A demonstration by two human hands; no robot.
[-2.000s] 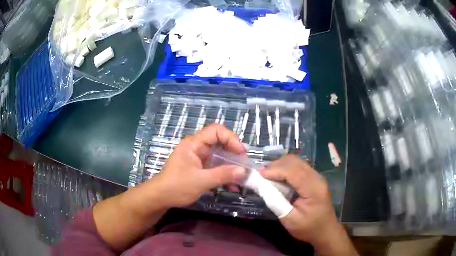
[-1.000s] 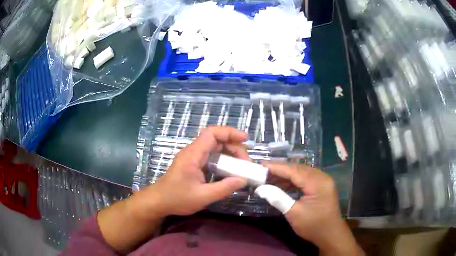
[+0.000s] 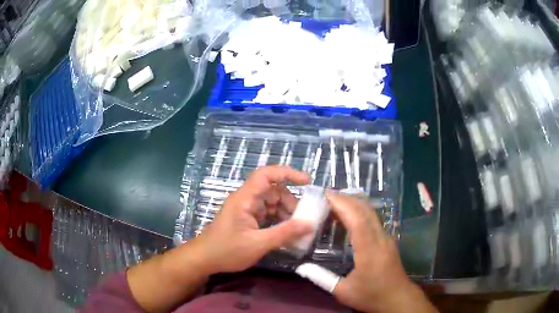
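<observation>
A short white housing [image 3: 311, 211], blurred, is held upright and slightly tilted over the near part of the clear blister tray [image 3: 197, 174]. My left hand [image 3: 245, 223] grips it between thumb and fingers from the left. My right hand [image 3: 371, 254] is at its right side, fingertips against its upper end; whether they grip it is unclear. A white wrap [image 3: 319, 277] covers my right thumb, which points away from the housing. Slim pale rods [image 3: 333, 162] lie in the tray's far rows. My hands hide the tray's near middle.
White parts [image 3: 306, 64] are heaped in a blue tray [image 3: 245, 95] beyond the clear tray. A clear bag [image 3: 92, 116] of cream parts and a blue ribbed tray [image 3: 52, 122] are at left. Filled blister trays [image 3: 509, 159] stand at right. Scraps [image 3: 425, 197] lie on the green mat.
The housing has turned from lying crosswise to nearly upright in my hands. My right thumb has swung down, away from the housing. The whole view has shifted slightly.
</observation>
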